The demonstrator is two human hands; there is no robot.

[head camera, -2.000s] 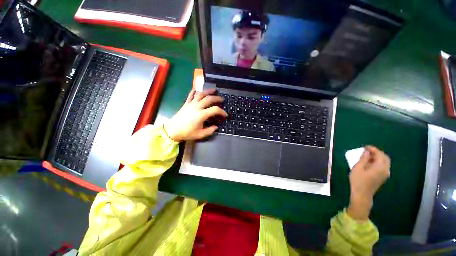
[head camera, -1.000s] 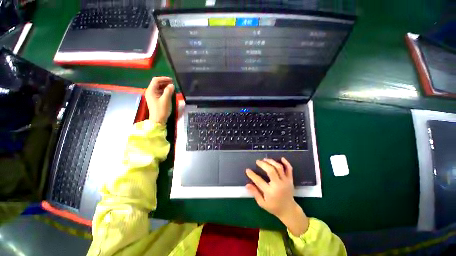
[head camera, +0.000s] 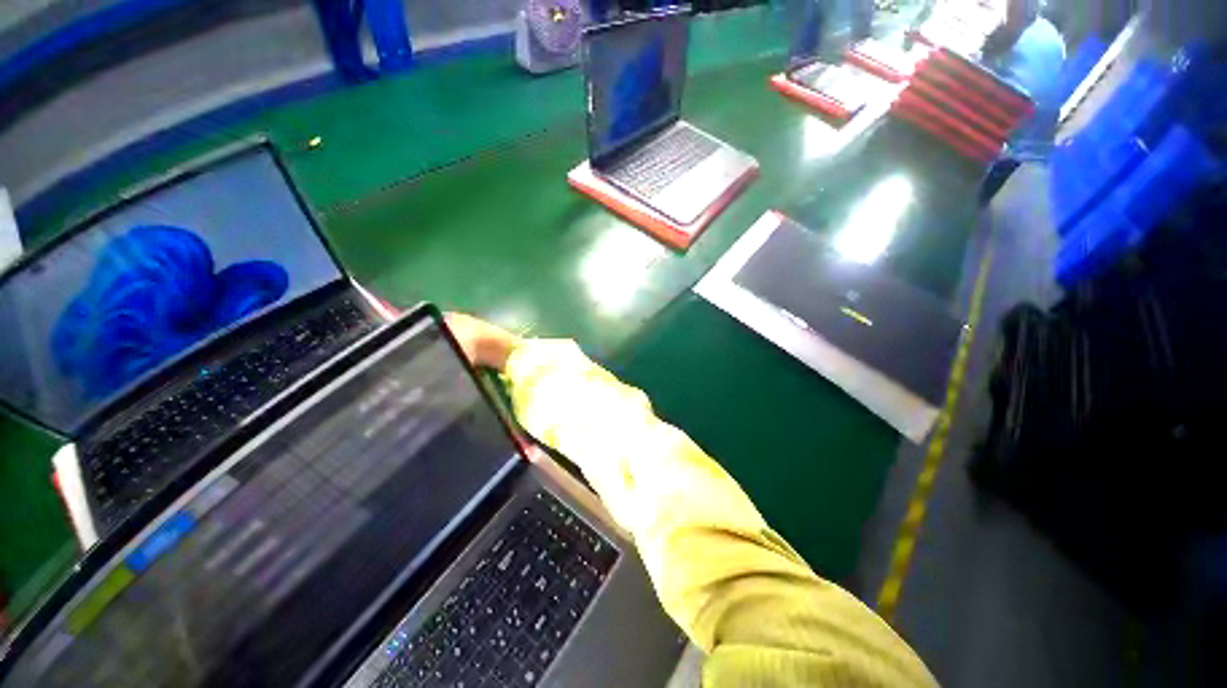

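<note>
The laptop under test [head camera: 538,578] is open at the lower left, cut off by the bottom edge. Its screen [head camera: 303,504] shows a dark test window with a yellow-green and a blue block. My right arm in a yellow sleeve reaches along its right side. My right hand [head camera: 480,339] is at the upper right corner of the lid; its fingers are hidden behind the lid, so I cannot tell what they hold or touch. My left hand is out of view.
Behind the lid stands another open laptop [head camera: 175,289] with a blue swirl. A silver laptop [head camera: 673,168] stands open on a red tray farther back. A closed laptop [head camera: 848,316] lies on white foam at right. Red trays [head camera: 962,105] are stacked behind, near a small fan [head camera: 549,30].
The view has swung to the right and farther along the bench. My right hand has left the touchpad area and reached to the lid's upper corner. My left hand has gone out of view.
</note>
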